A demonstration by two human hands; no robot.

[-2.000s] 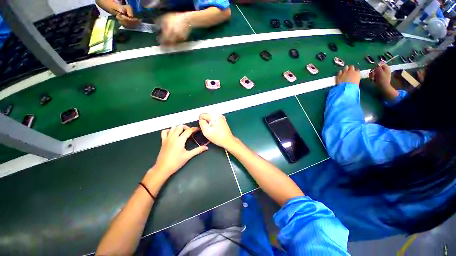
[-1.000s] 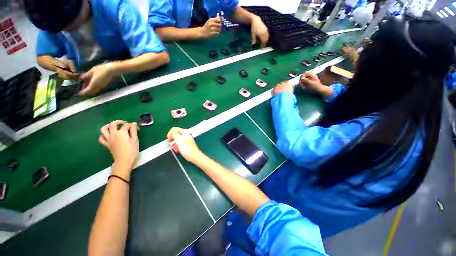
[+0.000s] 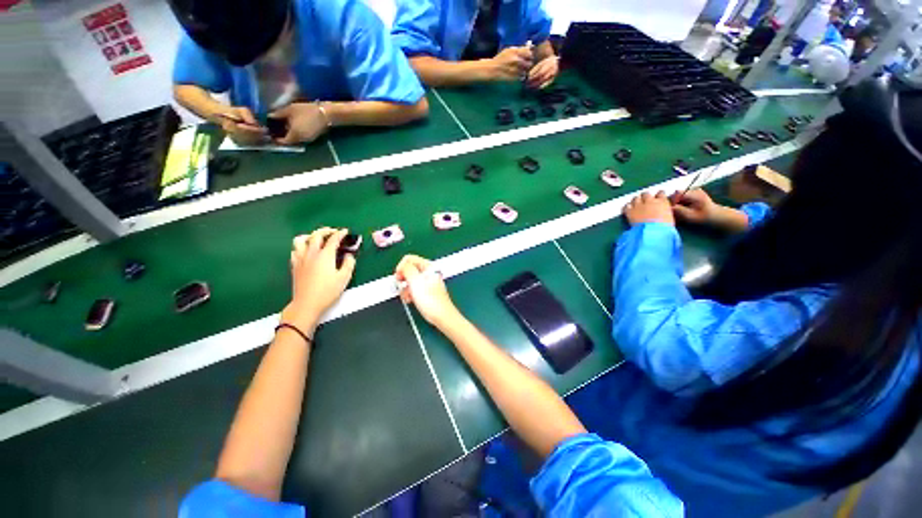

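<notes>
My left hand [image 3: 321,271] is bare and reaches over the green conveyor belt [image 3: 258,238]. Its fingers are closed around a dark watch body [image 3: 350,243], which shows only partly at the fingertips. My right hand [image 3: 423,288] is at the white belt rail [image 3: 485,250], fingers bent around a slim white tool [image 3: 401,287] that is mostly hidden. Just right of my left hand, a pink-rimmed watch body [image 3: 387,236] lies on the belt with its pale side and dark round centre up.
More watch bodies and black units lie along the belt. A black smartphone [image 3: 546,322] lies on the bench right of my right hand. A worker in blue [image 3: 657,293] sits close at right; two others work across the belt. Grey posts stand at left. Black trays [image 3: 657,76] stand beyond.
My hands, together over the bench two seconds ago, are apart; the left is over the belt at a watch body. A pale-side-up watch body lies beside it. The view has shifted.
</notes>
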